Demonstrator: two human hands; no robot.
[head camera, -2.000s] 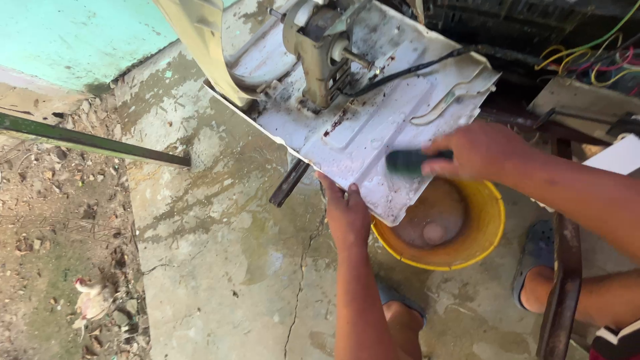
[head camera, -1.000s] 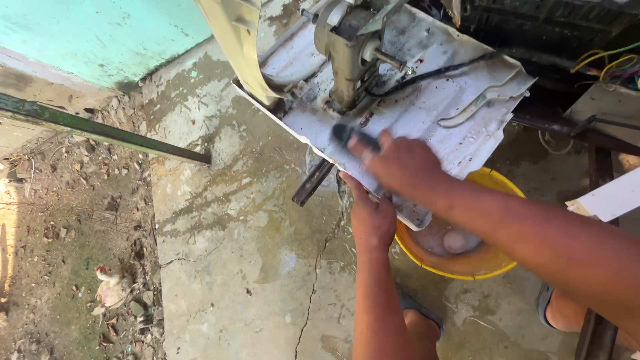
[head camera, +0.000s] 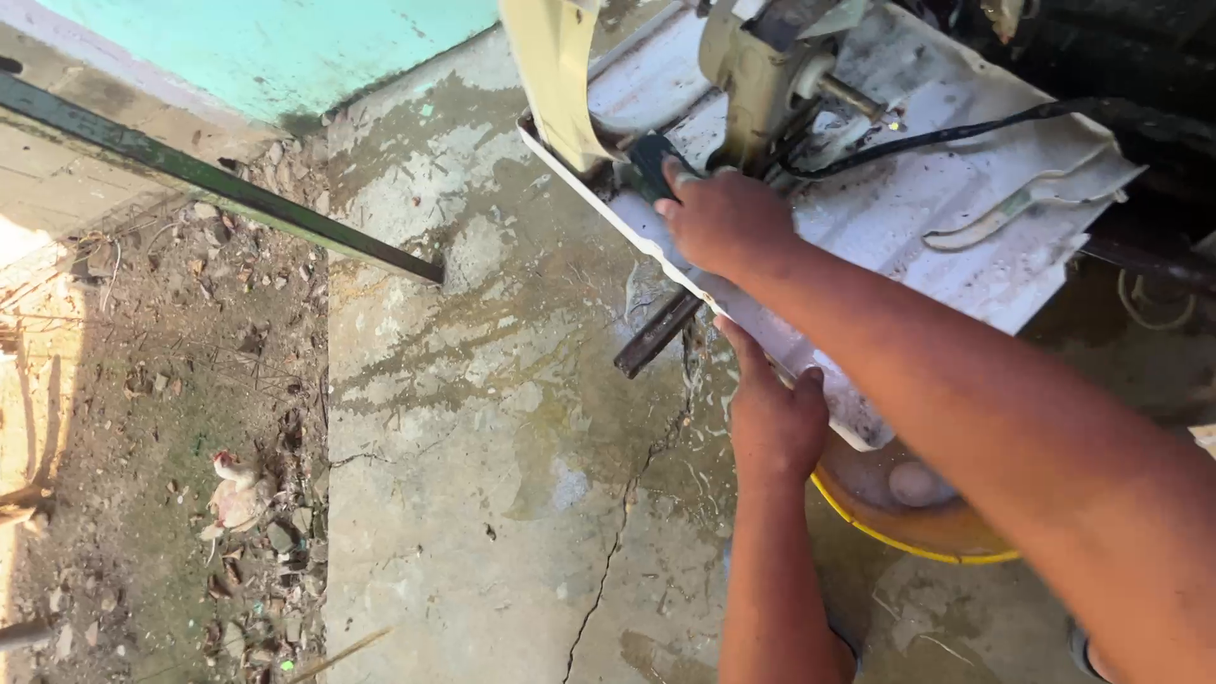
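Note:
My right hand (head camera: 727, 218) holds a dark green brush (head camera: 662, 166) against the wet, dirt-speckled white metal panel (head camera: 988, 275), close to the foot of a cream curved part (head camera: 560, 85). My left hand (head camera: 779, 418) grips the near rim of that panel, thumb and fingers at its edge. A metal housing with a protruding shaft (head camera: 769, 85) stands on the panel, beyond my right hand. A black cable (head camera: 950, 135) and a bent strip (head camera: 988, 220) lie over the panel's right part. The brush's underside is hidden.
Below the panel is a yellow basin (head camera: 912, 546) of cloudy water with a round object in it. A dark metal bar (head camera: 655, 334) juts out under the panel. A green metal post (head camera: 218, 180) crosses at left, near a bird (head camera: 237, 494) on the soil. The concrete floor (head camera: 456, 551) is cracked and partly wet.
My right hand has moved the brush from the panel's near right part, across it, to the base of the cream curved part. My left hand stays at the rim. The view has shifted.

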